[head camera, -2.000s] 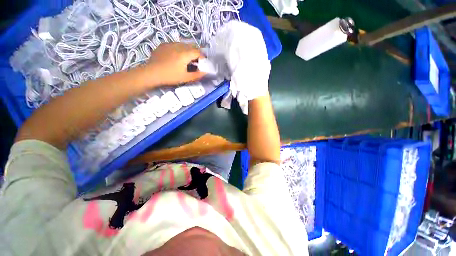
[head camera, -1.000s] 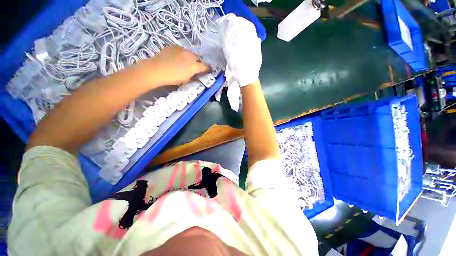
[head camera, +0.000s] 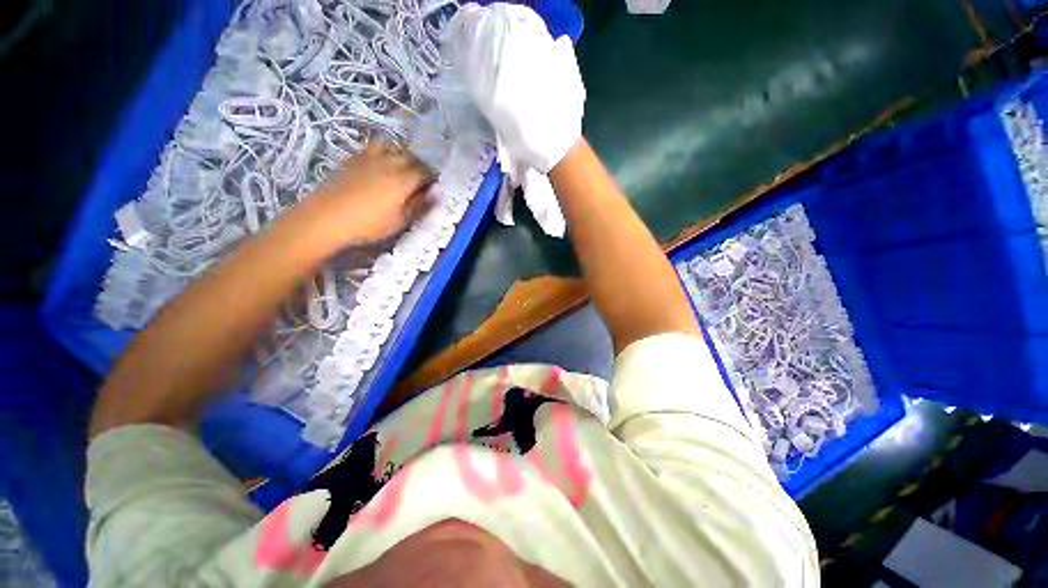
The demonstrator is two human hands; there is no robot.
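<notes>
A blue tote (head camera: 442,267) on the bench holds small white units with bundled white cords (head camera: 259,115). White units (head camera: 385,287) stand in a row along its near edge. My left hand (head camera: 374,198) is bare and slightly blurred, low over the cords beside this row; its fingertips are hidden, so I cannot tell if it holds anything. My right hand (head camera: 519,86) is at the tote's right corner, covered by a white cloth (head camera: 534,103) that it grips; loose ends hang below the wrist. The fingers are hidden under the cloth.
The green bench top (head camera: 690,103) has a worn wooden front edge (head camera: 506,322). A lower blue tote (head camera: 822,459) of white corded units stands right of my body, beside another blue tote (head camera: 954,276). Part of a white object shows at the top edge.
The view has turned, so the bench and the lower totes appear shifted. My left hand has moved back from my right hand along the row. The white bottle has nearly left the view.
</notes>
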